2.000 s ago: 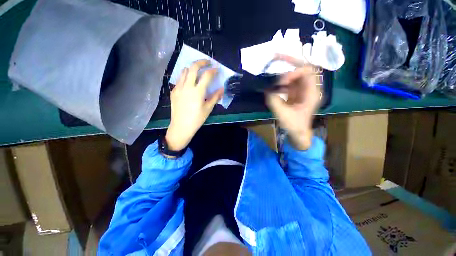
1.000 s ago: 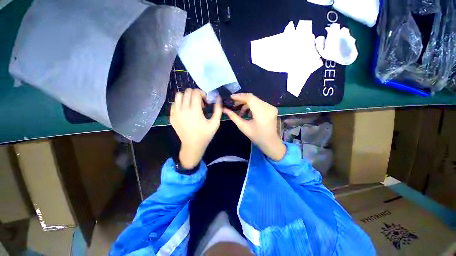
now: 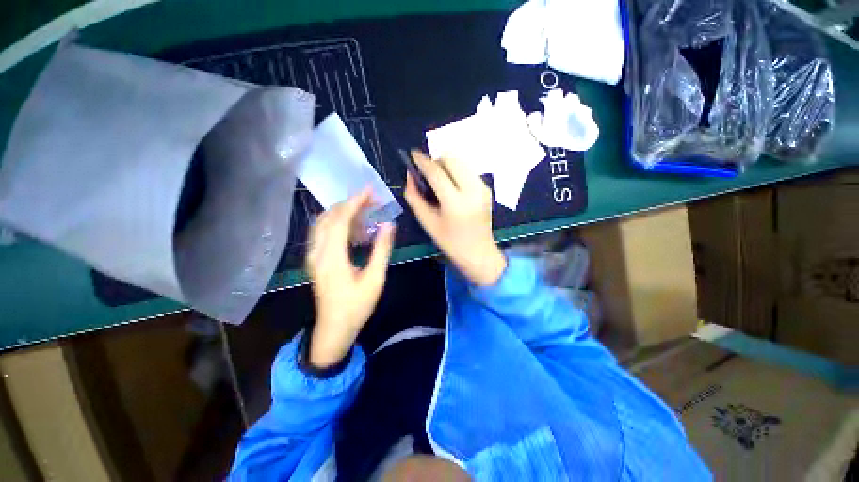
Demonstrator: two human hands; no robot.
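Observation:
A small pale bag lies slanted on the black mat. My left hand is at its lower end, with fingertips on the bag's clear edge and the thumb just below. My right hand is to the right of the bag, apart from it, and pinches a thin black piece. What the piece is cannot be told. A large frosted bag lies to the left with its mouth gaping towards my hands; a dark shape shows inside.
White cloth scraps lie on the mat by the lettering. A folded white cloth is behind them. Plastic-wrapped black items sit at the right with a blue tray edge. Brown cartons stand below the bench edge.
My hands were together at the small bag's lower end; now my right hand has drawn away to the right with the black piece. The camera view has also shifted.

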